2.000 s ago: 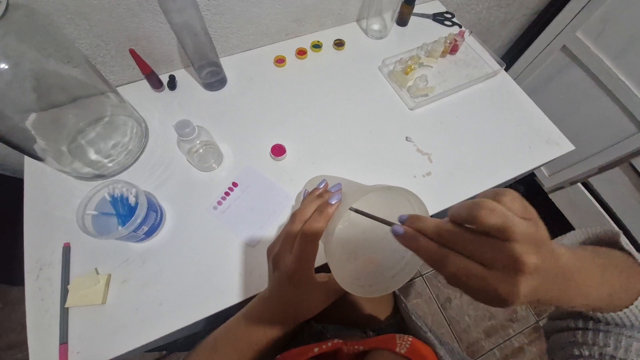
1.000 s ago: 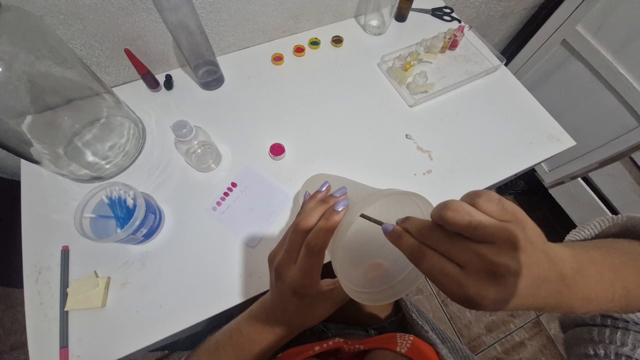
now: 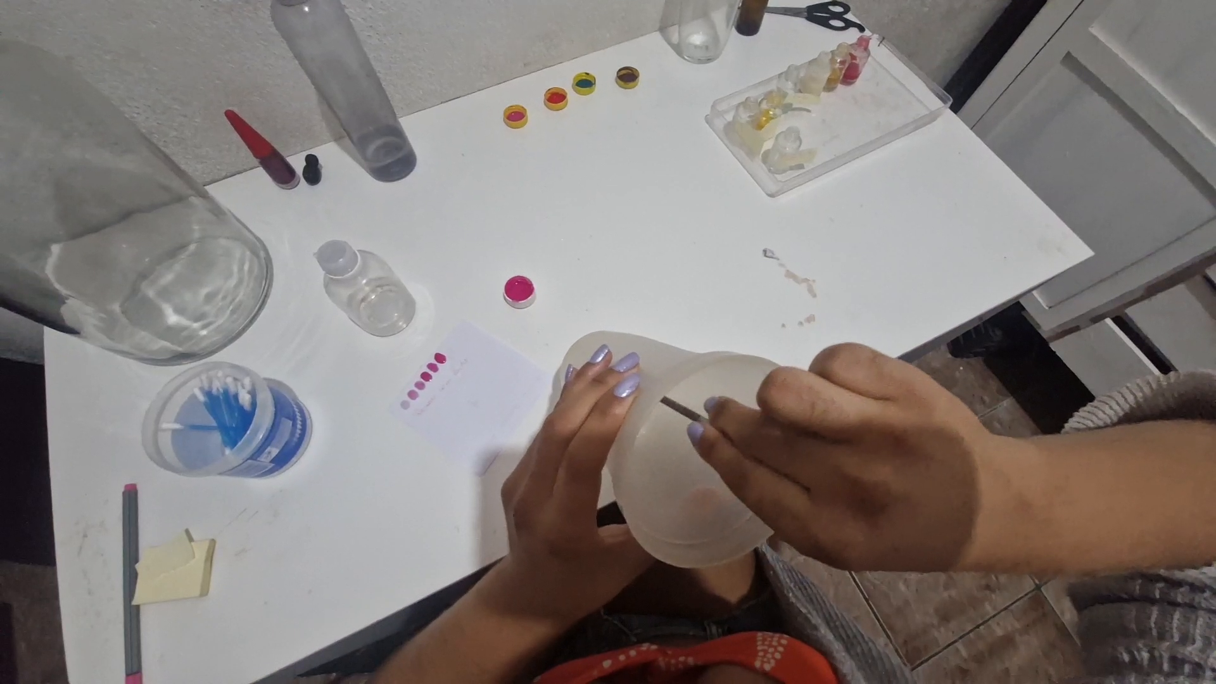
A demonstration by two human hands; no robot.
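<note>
My left hand [image 3: 579, 465] grips the side of a frosted, translucent container [image 3: 703, 475], tilted at the table's front edge, its round end facing me. In my right hand [image 3: 855, 465] is a thin dark stick [image 3: 682, 409], its tip over the container's round face near the left rim. Part of that face lies hidden behind my right fingers. Beyond my left hand, a small pot of magenta paint [image 3: 520, 292] stands on the white table. A pale paper [image 3: 470, 394] with a row of pink to magenta dabs and some handwriting lies left of the container.
At left are a large glass jar [image 3: 161, 285], a tub of cotton swabs [image 3: 275, 427], a clear bottle [image 3: 370, 290], sticky notes [image 3: 180, 575] and a pen [image 3: 131, 579]. Farther back stand a tall bottle [image 3: 351, 95], several paint pots [image 3: 556, 99] and a plastic tray [image 3: 855, 142] of small bottles.
The stick in my right hand shows its tip a little lower and to the right on the container's face than two seconds ago. My left hand keeps its hold on the container.
</note>
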